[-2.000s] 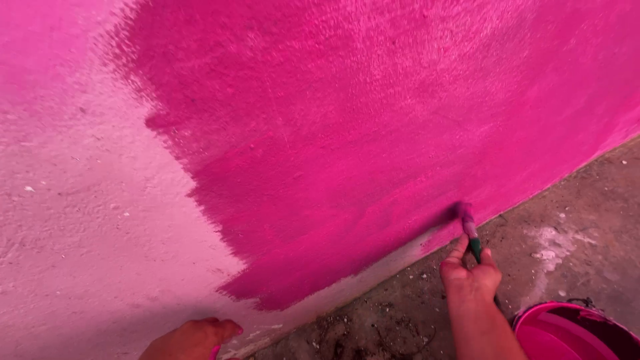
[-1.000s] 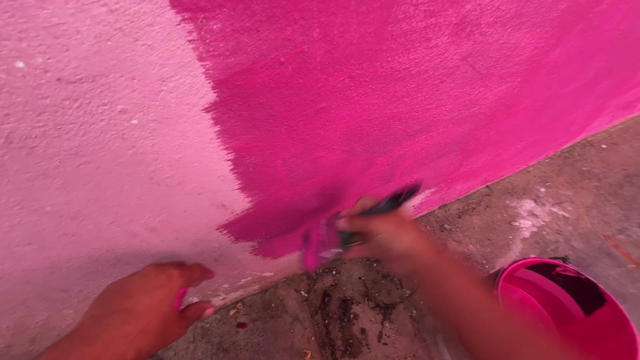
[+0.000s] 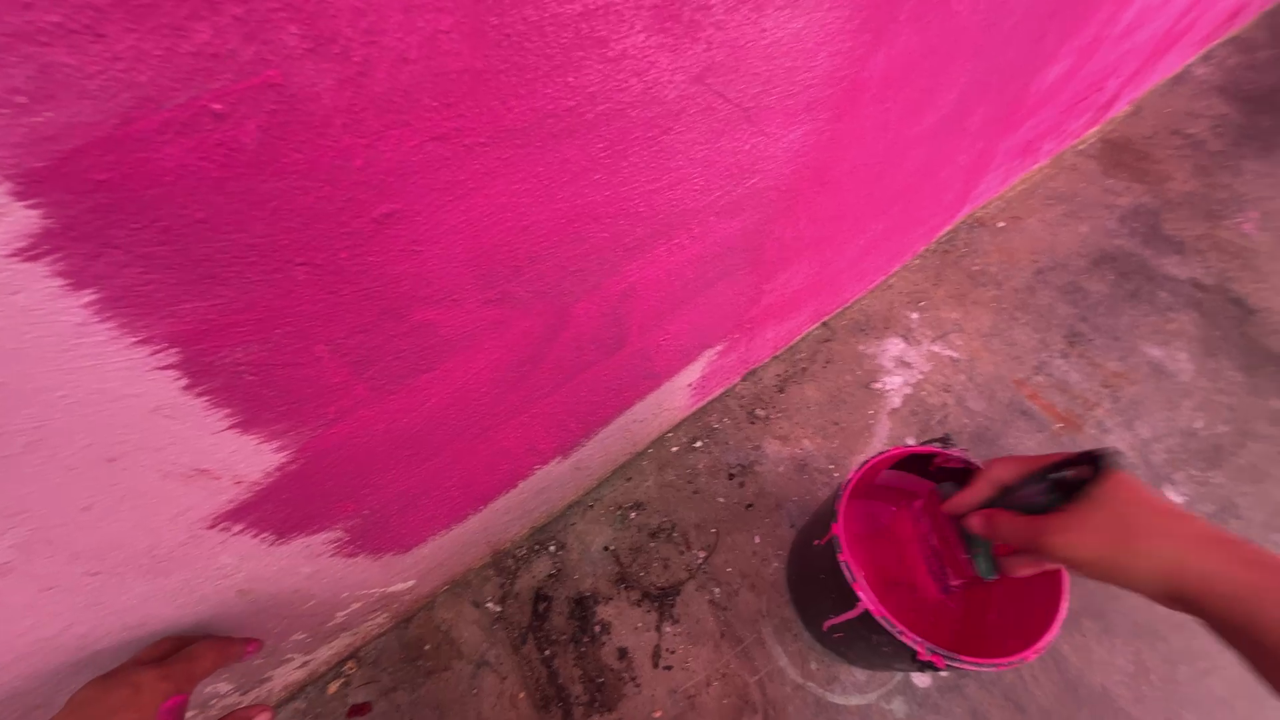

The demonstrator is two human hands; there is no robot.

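My right hand (image 3: 1040,520) grips the dark handle of a paintbrush (image 3: 985,555) over a black bucket (image 3: 830,610) at the lower right. The brush head is inside the bucket, close to the pink paint (image 3: 890,530); whether it touches the paint is hard to tell. Pink drips mark the bucket's rim and side. At the lower left, my left hand (image 3: 170,675), with pink on its nails, is by the pale lower wall, holding nothing visible. Deep pink paint covers much of the wall (image 3: 480,250), with a ragged edge against the pale pink part (image 3: 90,430).
A rough concrete floor (image 3: 1130,330) meets the wall along a diagonal edge. Dark dirt and debris (image 3: 590,640) lie on the floor left of the bucket. A pale paint splash (image 3: 905,360) marks the floor behind the bucket.
My right hand has moved with the paintbrush from the lower edge of the wall to the bucket. The pale strip low on the wall is partly covered by deep pink at its left.
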